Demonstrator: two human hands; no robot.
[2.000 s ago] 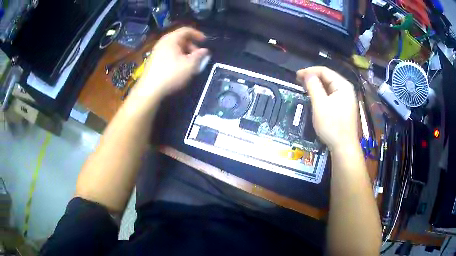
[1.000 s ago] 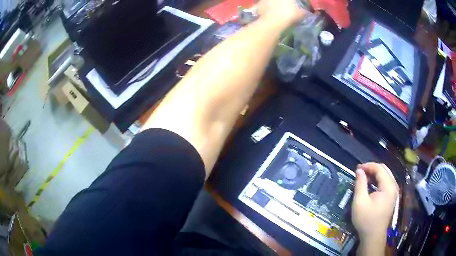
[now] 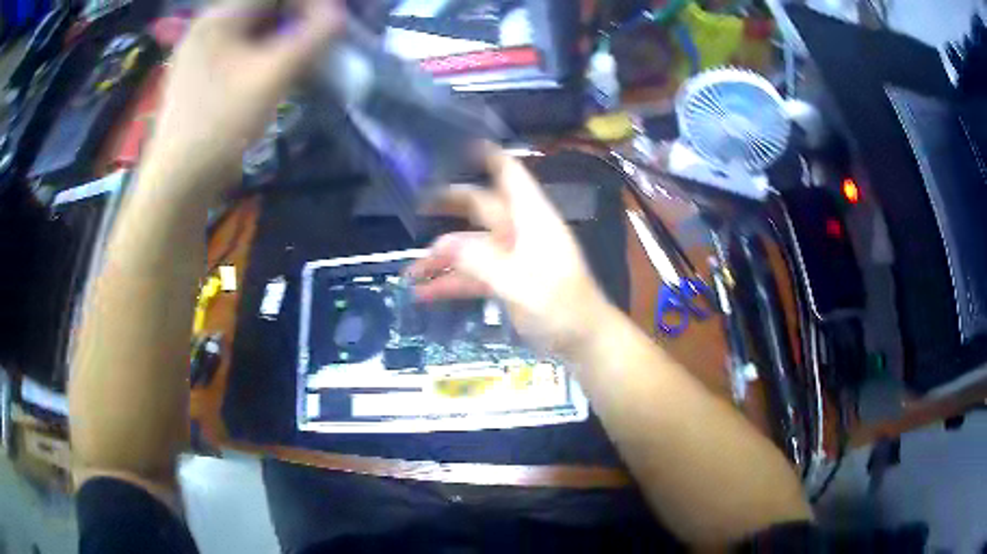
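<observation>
My left hand [image 3: 254, 49] is raised at the upper left and grips the top end of a crinkled clear-grey antistatic bag [image 3: 400, 119], blurred by motion. My right hand [image 3: 503, 249] is at the bag's lower end with fingers apart; whether it touches the bag is unclear. The opened laptop base [image 3: 306, 357] lies below on the black mat [image 3: 260, 379]. Its cooling fan [image 3: 352, 328] and orange-yellow ribbon cable [image 3: 465, 385] show. My right hand hides part of the green board.
A small white-labelled piece [image 3: 274, 297] lies on the mat left of the laptop. A yellow-handled tool [image 3: 211, 294] is further left. Blue-handled scissors [image 3: 681, 306] lie at the right, below a white desk fan [image 3: 734, 121]. A dark box with red lights [image 3: 833, 243] stands further right.
My left hand has come back from the far upper area with the bag. My right hand has moved left, over the laptop. The view has turned to the right.
</observation>
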